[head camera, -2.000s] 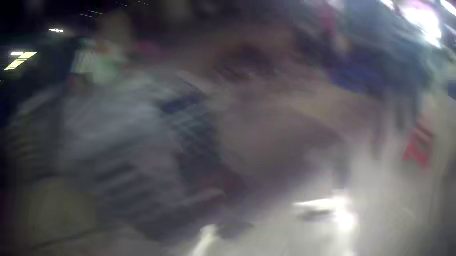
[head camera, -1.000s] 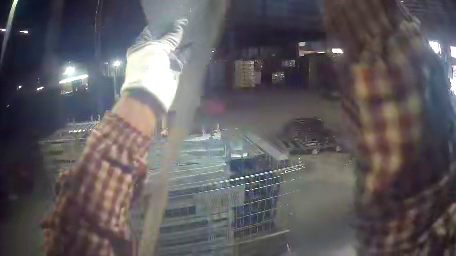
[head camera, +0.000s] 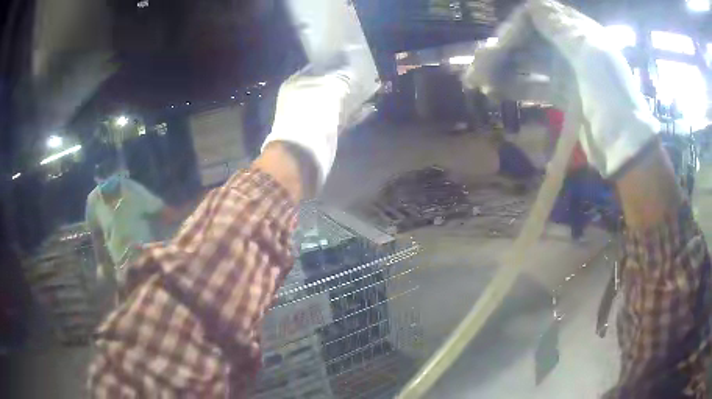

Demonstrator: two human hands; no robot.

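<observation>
My left hand (head camera: 308, 117), in a white glove below a checked sleeve, is raised at upper centre. A pale blurred shape overlaps its fingers, so its grip cannot be told. My right hand (head camera: 605, 97), also white-gloved, is raised at upper right with bent fingers, blurred. A long, yellowish, slightly curved strip (head camera: 500, 284) runs from the bottom centre up to the right hand's palm side; whether the hand holds it is unclear. A small dark panel (head camera: 548, 354) hangs from a thin wire at lower right.
A wire mesh cage (head camera: 363, 300) with stacked parts stands below my left arm. A person in a light green top (head camera: 129, 214) is at the left. Another person in red and blue (head camera: 578, 187) is behind the strip. A dark pile (head camera: 425, 195) lies on the floor beyond.
The view has turned and is less dark. My right gloved hand has come into view. The strip now appears farther right. The person at left and the hanging panel now show.
</observation>
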